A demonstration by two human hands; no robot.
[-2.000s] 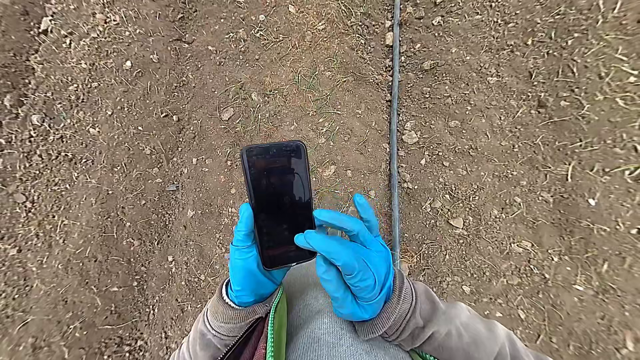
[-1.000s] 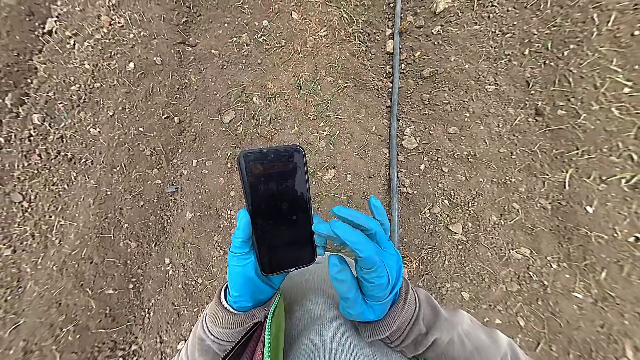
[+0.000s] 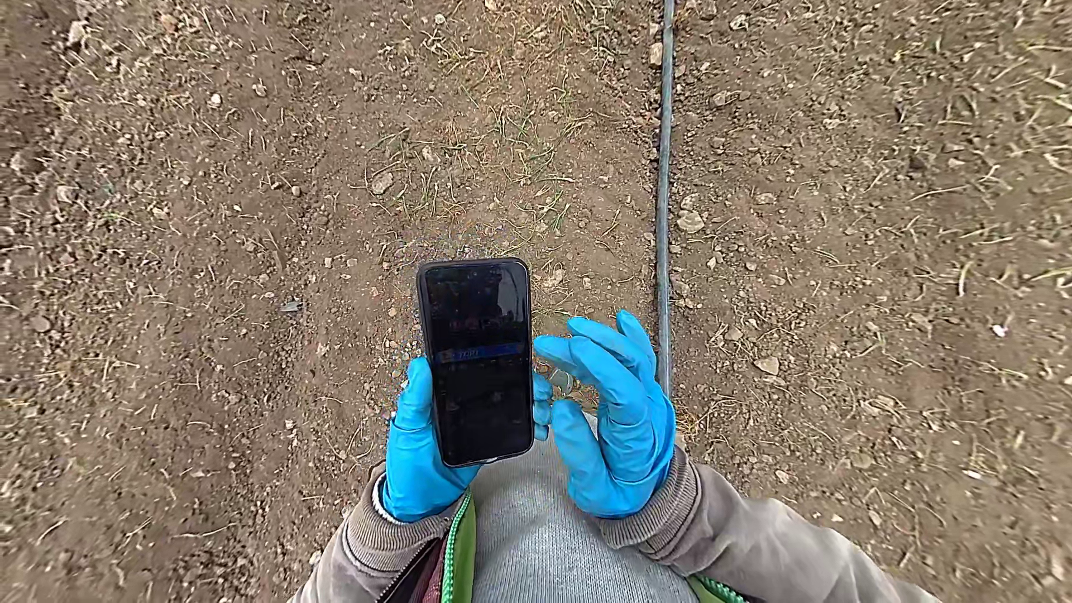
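A black smartphone (image 3: 479, 368) stands upright in view, its dark screen facing me with a faint blue band across the middle. My left hand (image 3: 423, 452), in a blue rubber glove, grips it from below, thumb along the left edge and fingertips showing at the right edge. Just right of the phone is my right hand (image 3: 615, 419), gloved in the same blue, fingers apart and bent, holding nothing. Its fingertips are close to the phone's right edge without touching it. Part of the left palm is hidden behind the phone.
A thin dark hose (image 3: 664, 193) runs over the bare soil (image 3: 209, 251), to the right of the phone. Small stones and dry grass lie scattered around. My grey sweater (image 3: 548, 528) and an open jacket with green edging fill the bottom.
The right fingertips, over the phone's lower screen two seconds ago, have moved off to its right. A blue band now shows on the screen. The left hand keeps its hold.
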